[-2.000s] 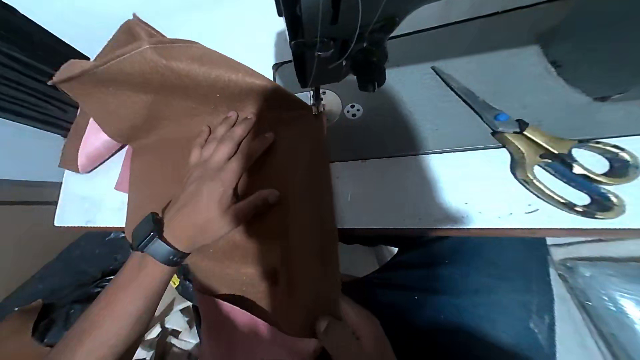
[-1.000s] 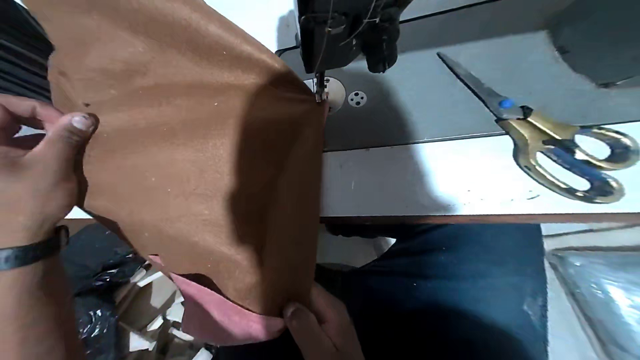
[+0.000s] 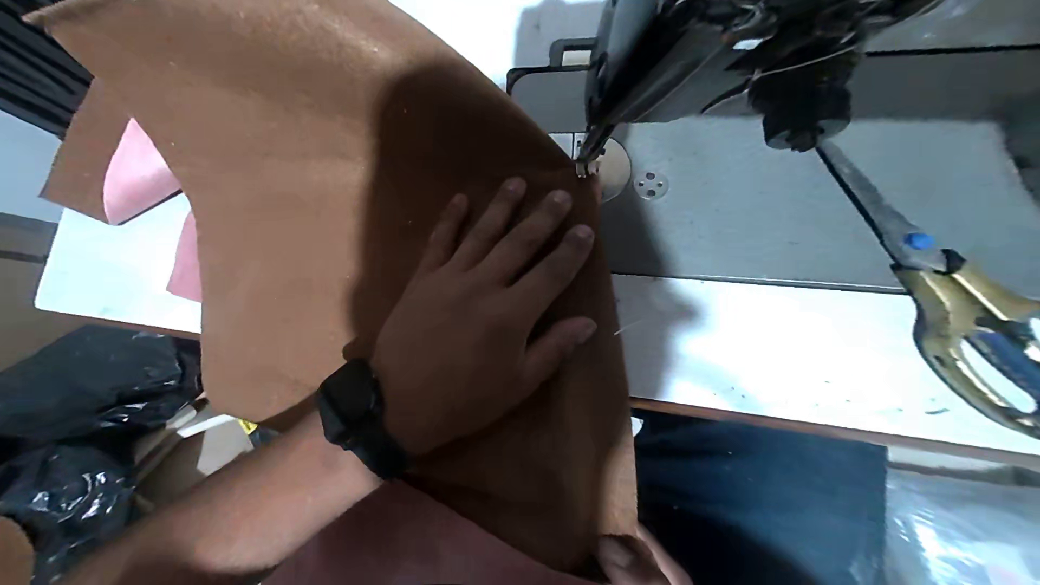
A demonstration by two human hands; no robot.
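Note:
A large piece of brown fabric [image 3: 276, 187] lies across the sewing machine bed [image 3: 731, 211], its right edge running to the presser foot [image 3: 582, 166]. My left hand [image 3: 487, 325], with a dark watch on the wrist, rests flat on the fabric just below and left of the foot, fingers spread. My right hand [image 3: 638, 561] pinches the fabric's lower right corner at the bottom of the view, mostly cut off. Pink fabric [image 3: 422, 544] shows beneath the brown at the bottom, and more pink shows at the left. Gold-handled scissors [image 3: 942, 284] lie right of the needle area.
The black sewing machine head [image 3: 650, 65] overhangs the bed. The white table's front edge [image 3: 772, 418] runs below it. Black plastic bags [image 3: 89, 390] and scraps sit low at the left. Clear plastic [image 3: 959, 520] lies at the lower right.
One second ago my left hand held the fabric's left edge; now it lies flat on the fabric near the presser foot. My right hand remains at the lower corner. The view has shifted.

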